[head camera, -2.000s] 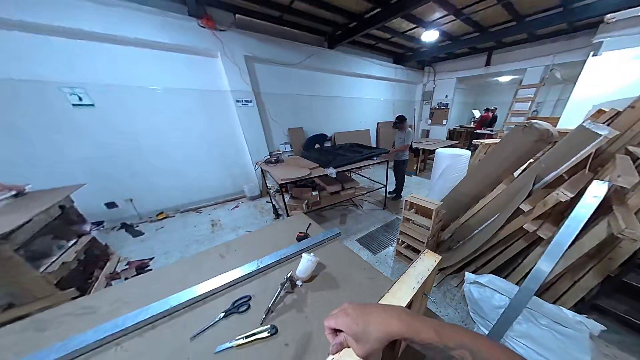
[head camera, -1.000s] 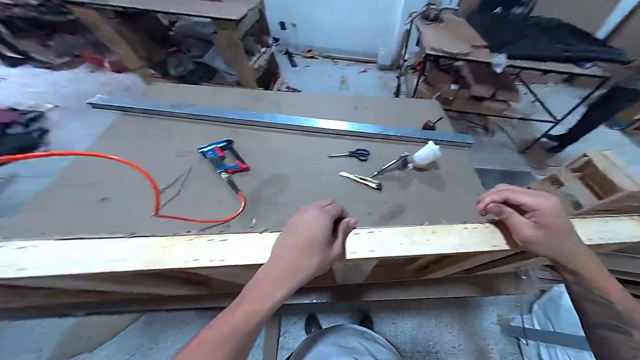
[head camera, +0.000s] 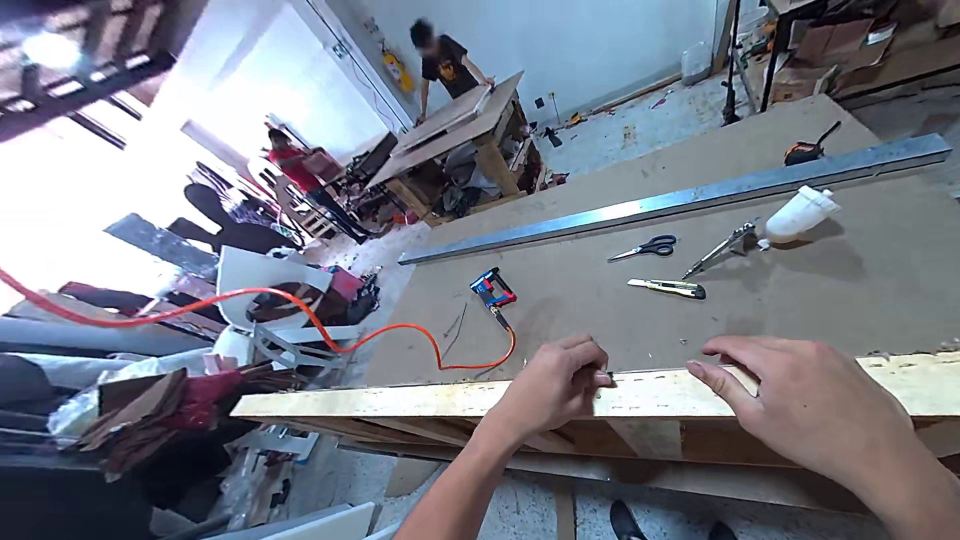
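My left hand (head camera: 562, 379) is at the pale wooden edge rail (head camera: 420, 399) of the workbench, fingers curled; a small dark bit shows at its fingertips, too small to name. To its right, my right hand (head camera: 787, 382) hovers over the same rail, thumb and fingers apart, nothing between them. Beyond the hands lie a box cutter (head camera: 666, 288), black-handled scissors (head camera: 646, 247) and a spray gun (head camera: 724, 247) with a white cup (head camera: 801, 216). A blue and red pneumatic stapler (head camera: 493, 289) lies left of them, joined to an orange air hose (head camera: 390, 328).
A long metal bar (head camera: 660, 204) crosses the board-topped bench (head camera: 585, 300), with a tape measure (head camera: 804, 153) behind its right part. One person (head camera: 448, 64) leans over another table (head camera: 450, 135); a person in red (head camera: 300, 169) stands farther back. Scrap material (head camera: 161, 412) is piled at left.
The view has swung left, bringing the two people into sight. My right hand was on the rail with bent fingers a second ago; now its thumb and fingers are spread.
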